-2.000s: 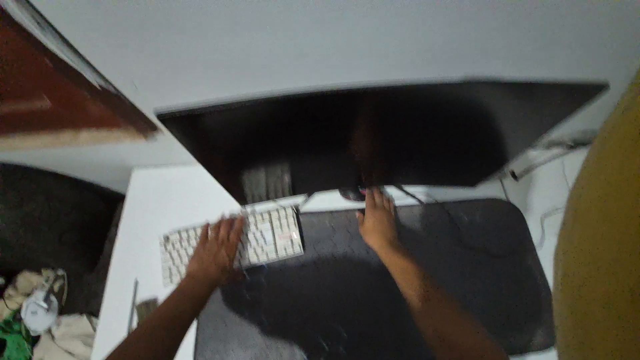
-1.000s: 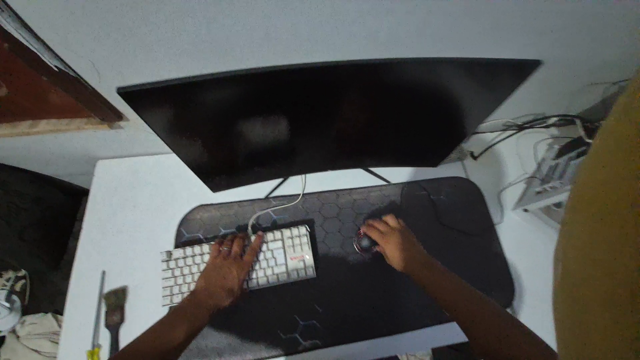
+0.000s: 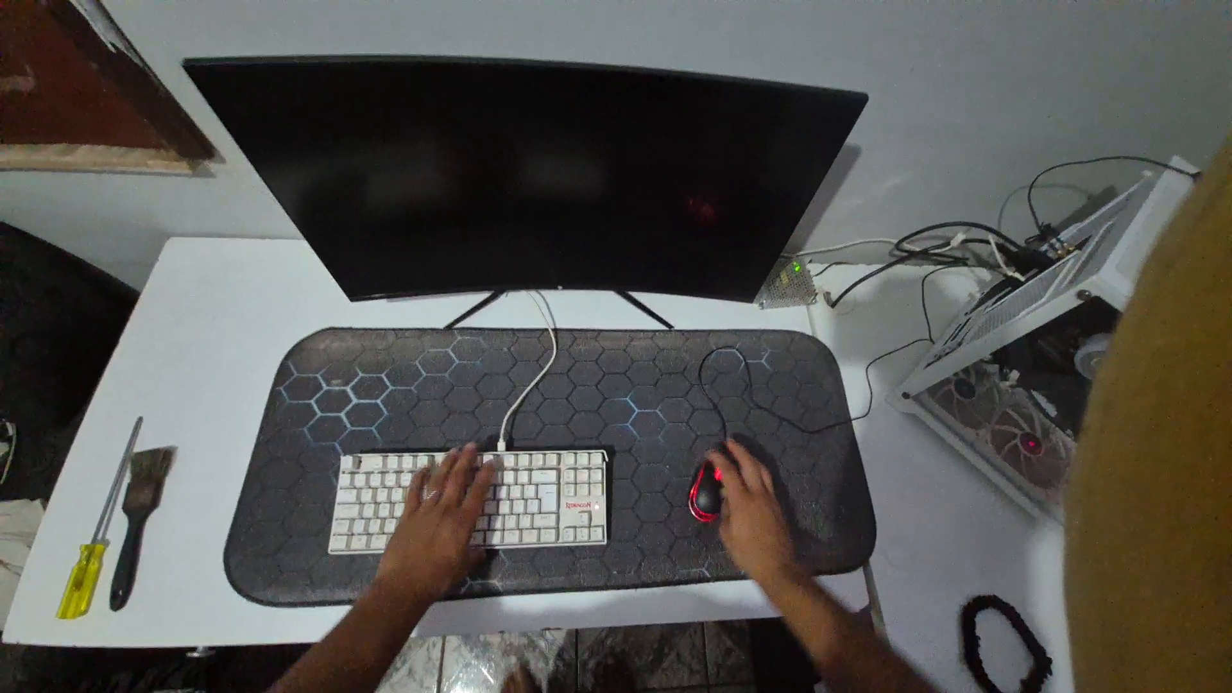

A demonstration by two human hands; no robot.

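Note:
My left hand (image 3: 443, 525) rests on the white keyboard (image 3: 525, 500), fingers spread over its keys. My right hand (image 3: 751, 510) lies at the right side of the black mouse (image 3: 708, 493), which glows red; its fingers touch the mouse, though a full grip cannot be made out. Both devices sit on a black desk mat (image 3: 640, 414) with a hexagon pattern. A white cable (image 3: 529, 390) runs from the keyboard toward the back, and the mouse's black cable loops over the mat. Behind them stands a curved monitor (image 3: 539, 183) with a dark screen.
A yellow-handled screwdriver (image 3: 85, 568) and a brush (image 3: 142, 510) lie on the white desk (image 3: 202, 318) at left. At right are a white computer case (image 3: 1020, 385) with lit fan, tangled cables (image 3: 934, 245) and a black ring-shaped band (image 3: 1006, 640). A mustard-coloured surface (image 3: 1155, 462) blocks the far right.
My right hand has gone from near the monitor's base to the mouse. The keyboard, tilted and partly off the mat two seconds ago, now lies straighter and fully on it. The view has shifted.

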